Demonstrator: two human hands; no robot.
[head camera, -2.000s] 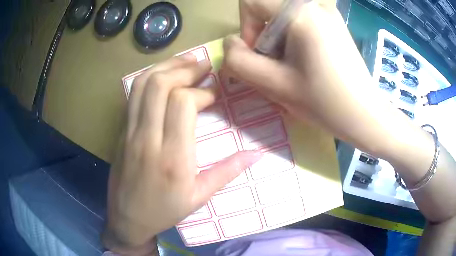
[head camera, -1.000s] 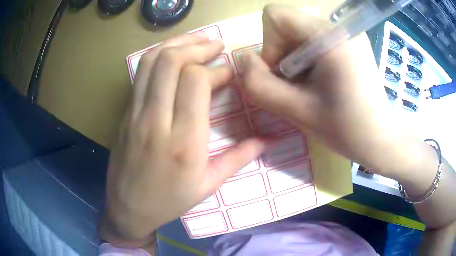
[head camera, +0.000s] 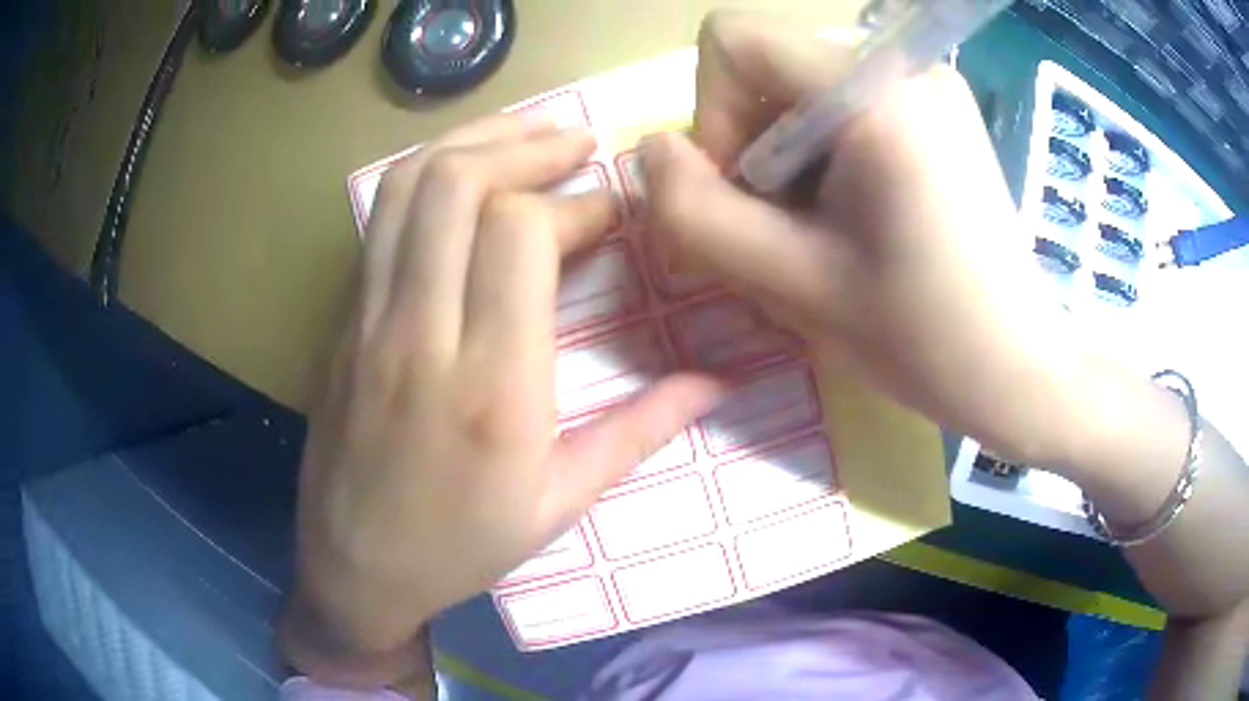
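Note:
A white label sheet (head camera: 655, 527) with red-outlined rectangles lies over a pale-yellow backing sheet (head camera: 888, 459). My left hand (head camera: 459, 370) lies flat on the left part of the label sheet, fingers spread, holding nothing. My right hand (head camera: 849, 233) holds a clear-barrelled writing pen (head camera: 856, 96) over the upper part of the sheet. The pen tip is hidden behind my fingers.
Three lens units with black rims stand at the upper left, the nearest a larger one (head camera: 448, 41). A white tray (head camera: 1192, 219) with slots of discs is at the right, with a blue tool (head camera: 1211, 243) on it. A dark cord (head camera: 134, 164) runs at the left.
Over the last second, the view has shifted slightly, so the lens units show more fully. My left hand stays on the sheet and my right hand still grips the pen.

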